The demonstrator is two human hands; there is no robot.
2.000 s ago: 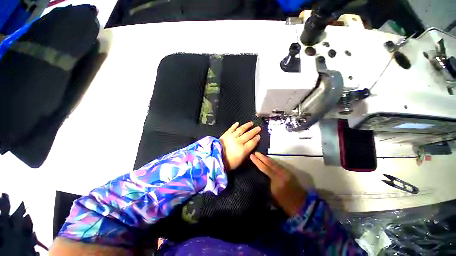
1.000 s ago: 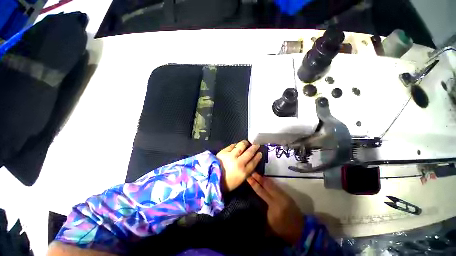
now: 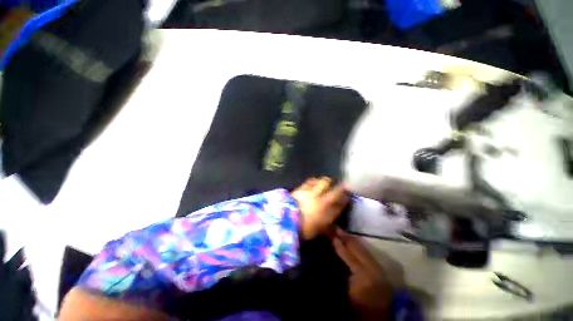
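The black back panel (image 3: 245, 135) lies flat on the white table, left of the sewing machine head (image 3: 402, 141). Camouflage webbing (image 3: 284, 128) runs along it. My left hand (image 3: 319, 205) rests on the panel's right part beside the needle area, fingers bent at the edge. My right hand (image 3: 364, 266) is just below it, fingertips at the panel's right edge and close to my left fingers. The frame is blurred, so the presser foot, the needle and what the fingertips pinch cannot be made out.
Stacked panels (image 3: 66, 94) lie on the table's left. A dark smartphone (image 3: 468, 247) lies by the machine arm, and thread snips (image 3: 512, 286) lie at the right front of the table (image 3: 440, 285). Black material and a blue item (image 3: 414, 11) are behind the table.
The view has shifted and blurred, so table, panel and machine sit further right or lower. My left fingers look more bent than before. Both hands remain at the panel's right edge.
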